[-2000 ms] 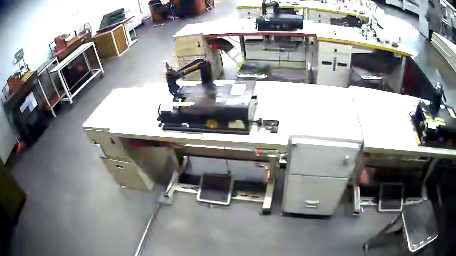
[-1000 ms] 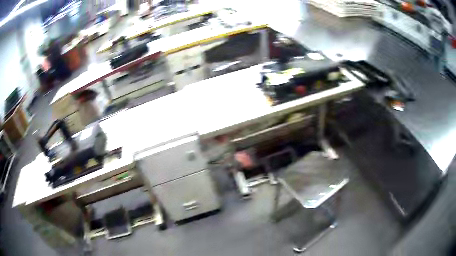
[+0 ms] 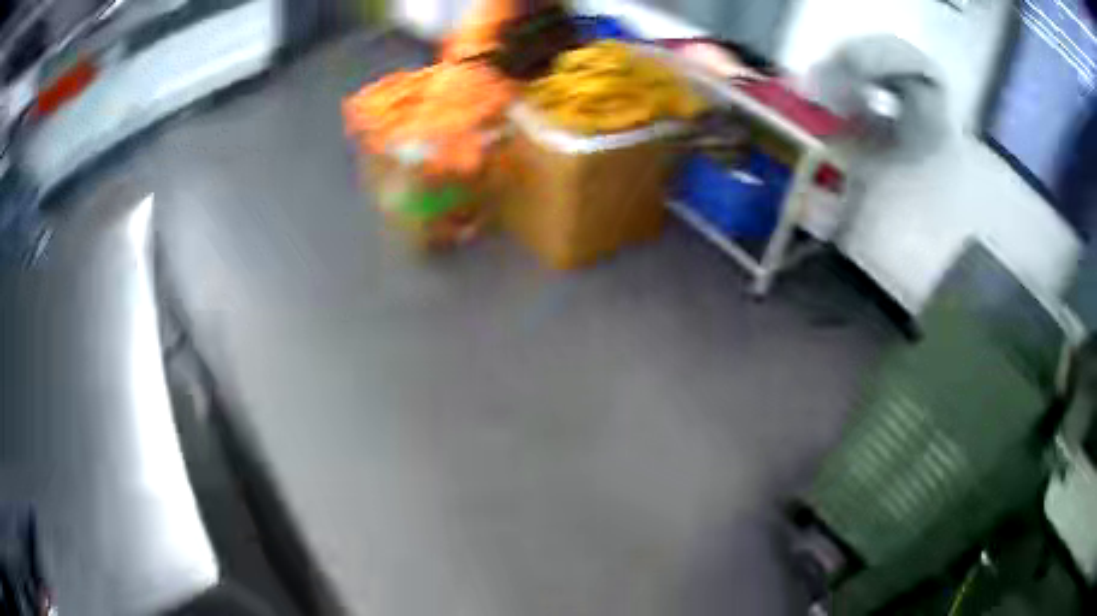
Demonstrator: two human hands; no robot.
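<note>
Neither of my hands is in view. The picture is blurred. A heap of orange offcuts [image 3: 439,114] overflows its container at the top left of centre. Beside it, yellow offcuts [image 3: 608,90] fill a tall cardboard box [image 3: 589,199]. A dark brown heap [image 3: 533,42] lies behind and between them. To their right stands a small red-topped table [image 3: 800,108] with pale pieces [image 3: 712,58] on it, too blurred to tell apart. A blue crate [image 3: 740,195] sits on its lower shelf.
A standing fan [image 3: 881,102] is by the white wall [image 3: 920,181]. A green machine [image 3: 926,421] stands at the right. A steel table [image 3: 90,421] runs along the left edge. Grey floor [image 3: 505,421] lies between them. A white bench [image 3: 156,90] is at the top left.
My view has swung right, away from the white sewing benches and stool. The offcut boxes, red-topped table, fan and green machine have come into view.
</note>
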